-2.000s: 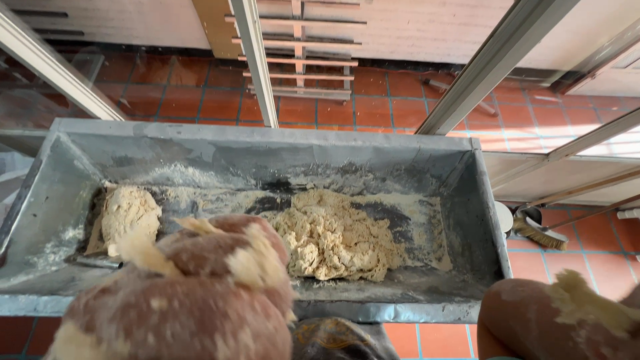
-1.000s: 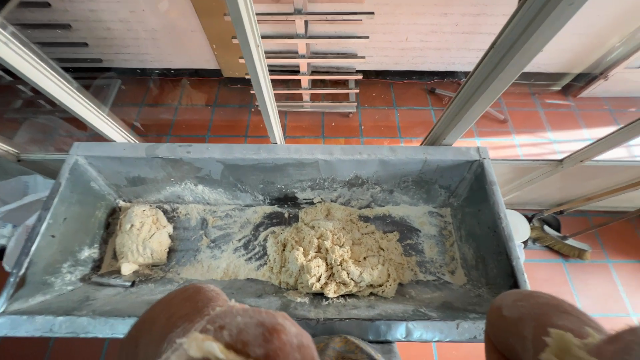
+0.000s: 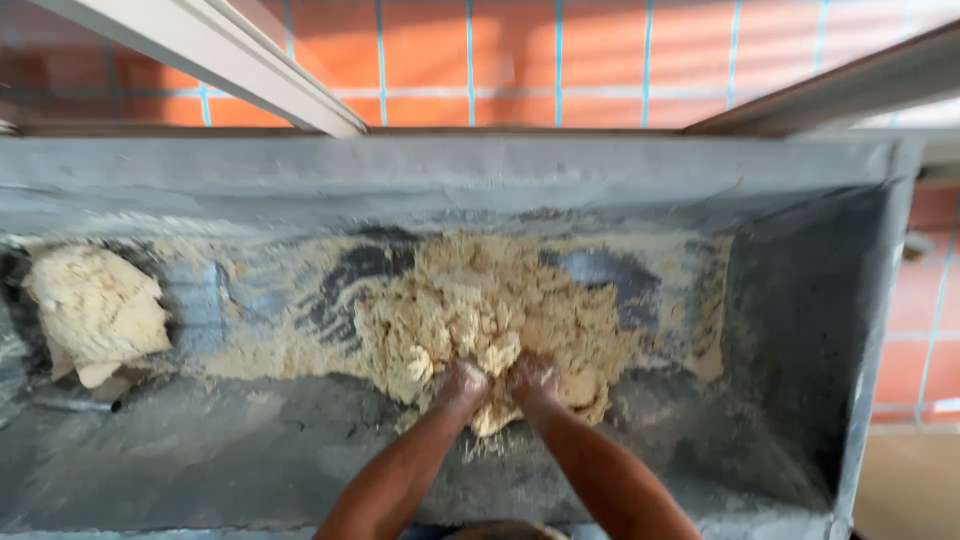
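A large heap of rough, shaggy dough (image 3: 450,300) lies on the floor of a long metal trough (image 3: 465,169). Both hands are pressed into its near side, close together. My left hand (image 3: 463,380) is sunk in the dough with its fingers hidden. Just to its right, my right hand (image 3: 534,373) is likewise pushed in, and its fingers cannot be seen. A smaller, smoother lump of dough (image 3: 97,307) sits at the trough's left end, apart from the heap. Beside that lump lies a short metal tube or handle (image 3: 79,405), partly hidden.
Raised metal walls surround the work, with the right end wall (image 3: 814,330) sloping up. Smears of dough and flour (image 3: 262,352) coat the trough floor. Pale frame posts (image 3: 247,67) stand beyond the far rim, above orange floor tiles (image 3: 517,60).
Both hands, above the trough's near edge in the earlier frames, have gone down into the large dough heap. The view has tilted down and come closer.
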